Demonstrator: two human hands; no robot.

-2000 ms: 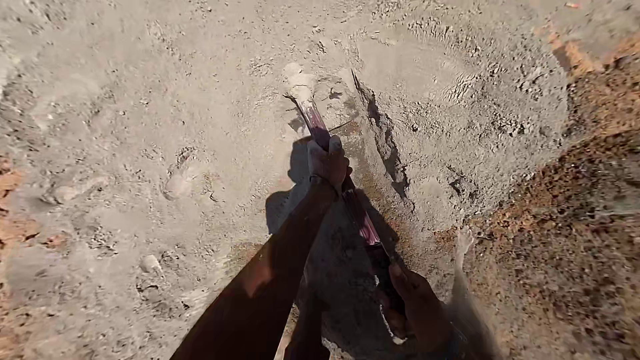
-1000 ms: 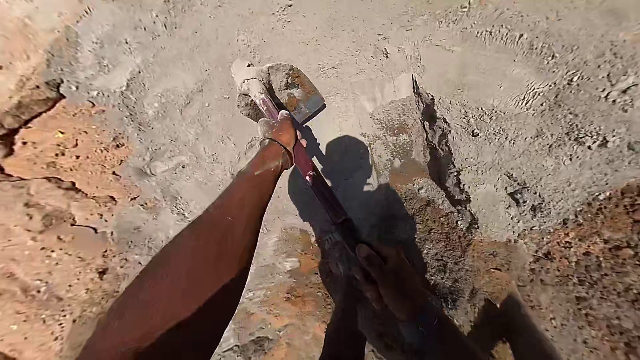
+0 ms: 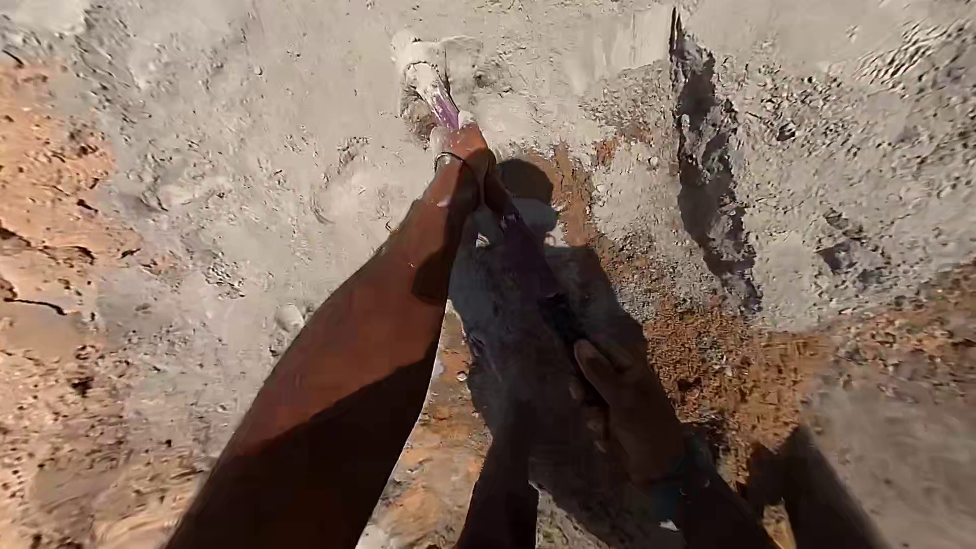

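Observation:
A long-handled digging tool, a hoe or shovel, runs from the upper middle down to the right; its purple shaft (image 3: pixel 444 109) ends in a socket crusted with pale grey mud. My left hand (image 3: pixel 463 149), with a thin band at the wrist, is closed round the shaft just below that socket. Lower down, in deep shadow, my right hand (image 3: pixel 618 389) grips the dark rear part of the shaft. The tool's head (image 3: pixel 419 114) lies against the wet grey mix and is mostly covered, so its shape cannot be told.
Wet grey mortar-like mud (image 3: pixel 267 152) spreads over the ground. A ragged-edged groove (image 3: pixel 709 168) cuts through it at the right. Orange-brown soil (image 3: pixel 53 198) borders it at the left, and more soil (image 3: pixel 724 366) lies at the lower right. My body's shadow falls across the middle.
One second ago the blade showed more plainly, with brownish mix on it; now mud mostly hides it. Both hands have stayed on the shaft. The view has shifted.

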